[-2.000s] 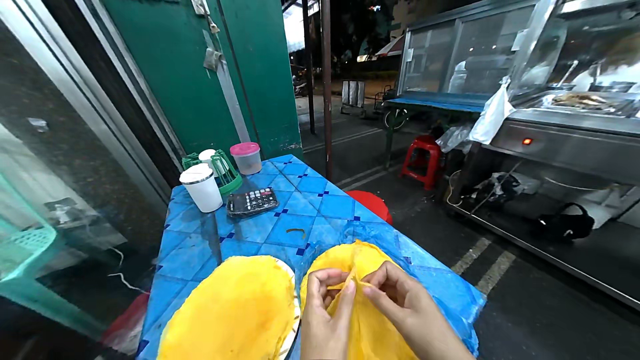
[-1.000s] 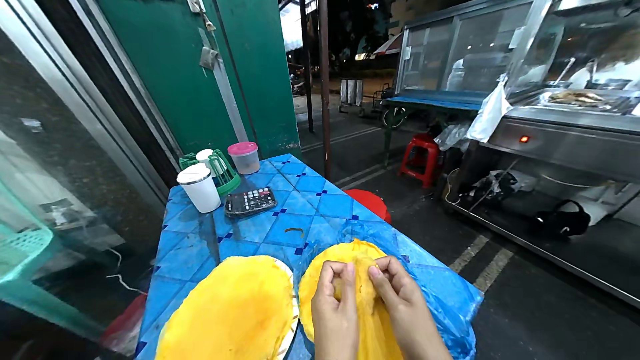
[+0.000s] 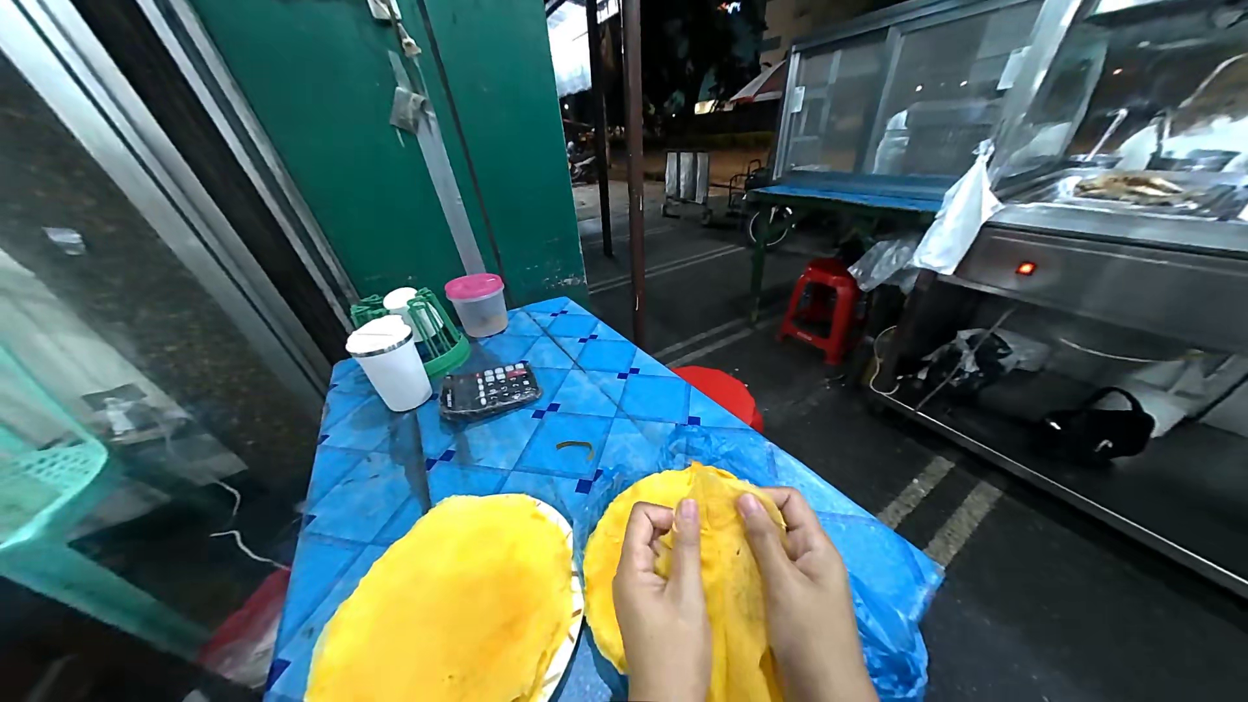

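Thin round yellow sheets, like crepes or flatbreads, lie in two piles on the blue table. My left hand (image 3: 668,595) and my right hand (image 3: 804,585) are over the right pile (image 3: 614,556), side by side. Each pinches the top yellow sheet (image 3: 726,556) between thumb and fingers, and that sheet is wrinkled between them. Under and beside this pile spreads a blue plastic bag (image 3: 877,585). The left pile (image 3: 448,595) lies flat on a pale round plate (image 3: 567,634), whose rim shows at its right edge.
On the blue patterned table (image 3: 585,390) stand a white lidded container (image 3: 392,366), a green rack (image 3: 444,341), a pink-lidded tub (image 3: 478,307) and a black calculator (image 3: 489,390). A red stool (image 3: 721,392) is by the right edge; a metal food cart (image 3: 1121,263) stands farther right.
Both hands have stayed over the right pile, their fingers shifting on the top sheet. The left pile and the things at the back have not plainly moved.
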